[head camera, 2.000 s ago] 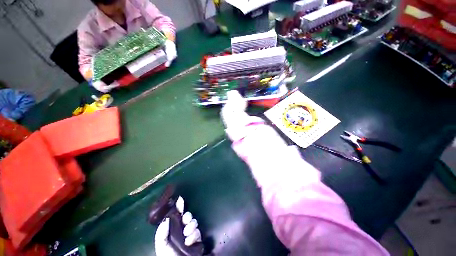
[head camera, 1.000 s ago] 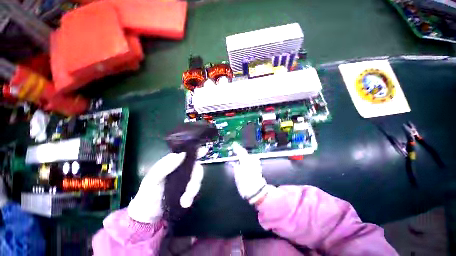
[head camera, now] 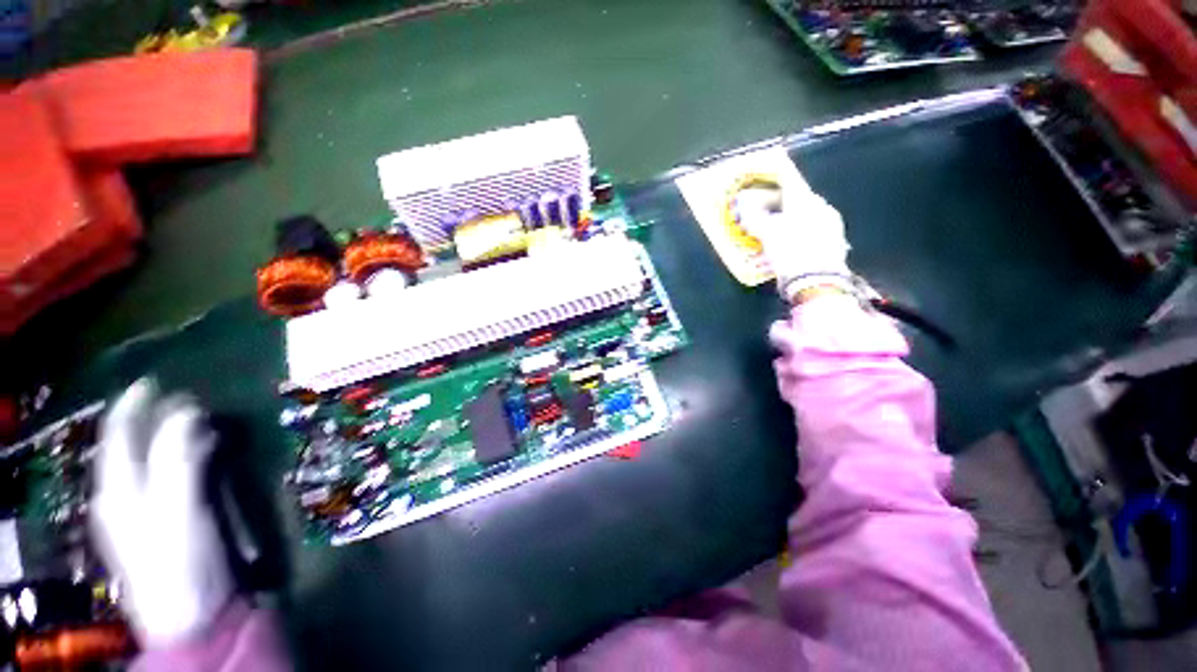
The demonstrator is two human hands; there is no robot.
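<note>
The green circuit board (head camera: 433,446) lies component side up in front of me, with long pale heat sinks (head camera: 473,315) and two copper-orange coils (head camera: 299,281) at its far left. My left hand (head camera: 158,512), white-gloved and blurred, is left of the board with fingers extended and apart. The dark scanner (head camera: 247,505) is beside it, between hand and board. My right hand (head camera: 803,239), white-gloved, is over the label sheet (head camera: 709,197) right of the board and covers part of its yellow ring. Its fingertips are not clear, so a grip cannot be told.
Red foam pads (head camera: 158,105) are stacked at the far left. Another board (head camera: 59,492) lies at the left edge, partly behind my left hand. More boards (head camera: 880,33) lie at the far right, with red foam (head camera: 1142,79). A dark tool handle (head camera: 919,319) shows by my right wrist.
My right hand has moved from the board's near edge to the label sheet. My left hand has moved left and let go of the scanner, now low beside it. The view has shifted right.
</note>
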